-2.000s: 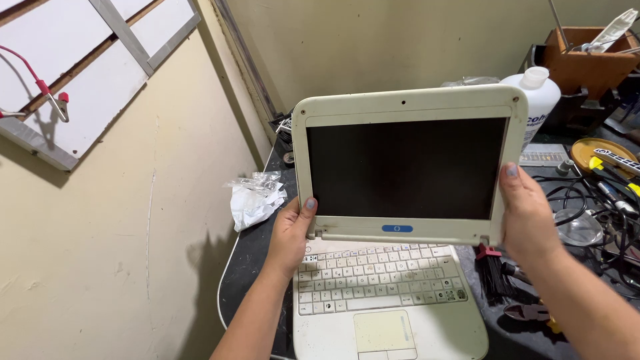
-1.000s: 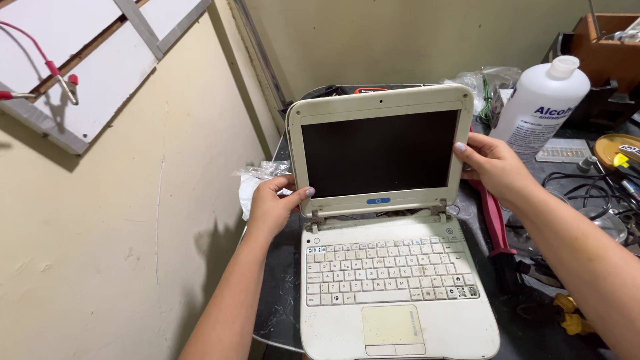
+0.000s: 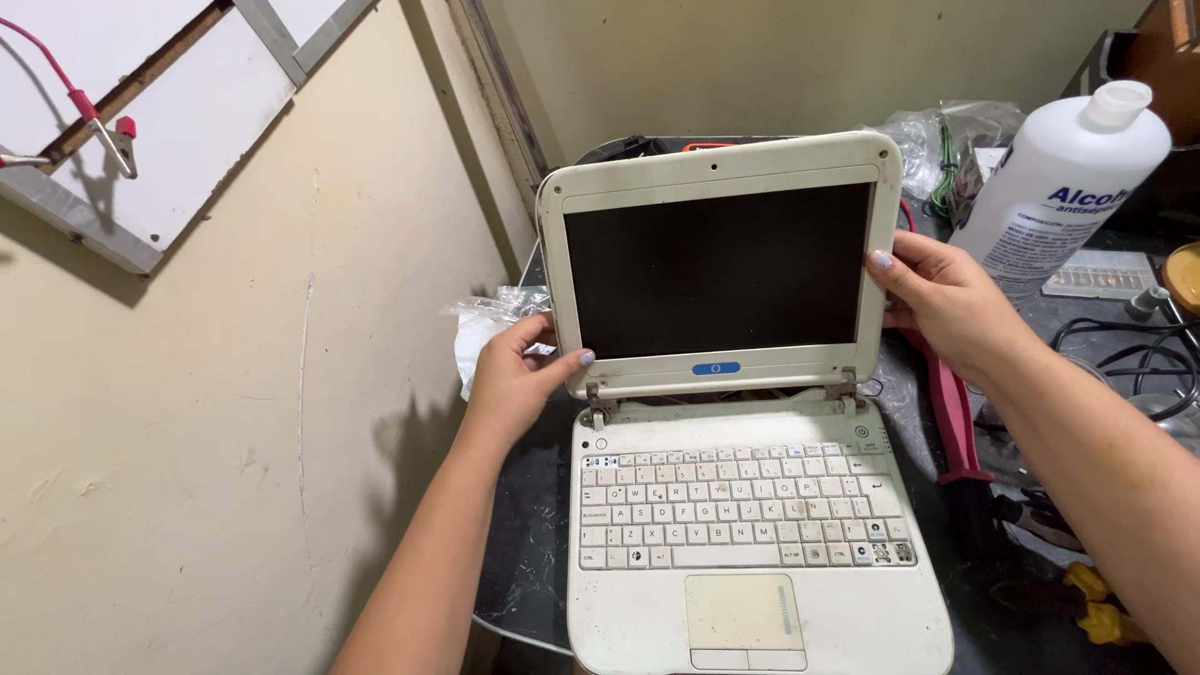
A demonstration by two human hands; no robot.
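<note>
A small white laptop's screen assembly (image 3: pixel 717 272) stands upright behind its keyboard base (image 3: pixel 741 516), which lies on a dark table. The screen is black, and metal hinges (image 3: pixel 847 392) show between the two parts. My left hand (image 3: pixel 517 380) grips the lower left edge of the screen frame, thumb on the front and fingers behind. My right hand (image 3: pixel 956 300) holds the right edge the same way, somewhat higher up. Several keys are worn or lack caps, and the touchpad (image 3: pixel 743 614) is stained. The fingers behind the frame are partly hidden.
Right of the laptop stand a white alcohol bottle (image 3: pixel 1059 187) and a brush with a pink handle (image 3: pixel 952 422). Black cables (image 3: pixel 1125 328), a small clear case (image 3: pixel 1102 274) and yellow-handled pliers (image 3: pixel 1092 600) lie farther right. Crumpled plastic (image 3: pixel 478 337) sits behind my left hand, near the wall.
Two seconds ago both hands held the screen assembly raised over the base's rear. It has since come down and back to the hinges, and my grip stays on both sides.
</note>
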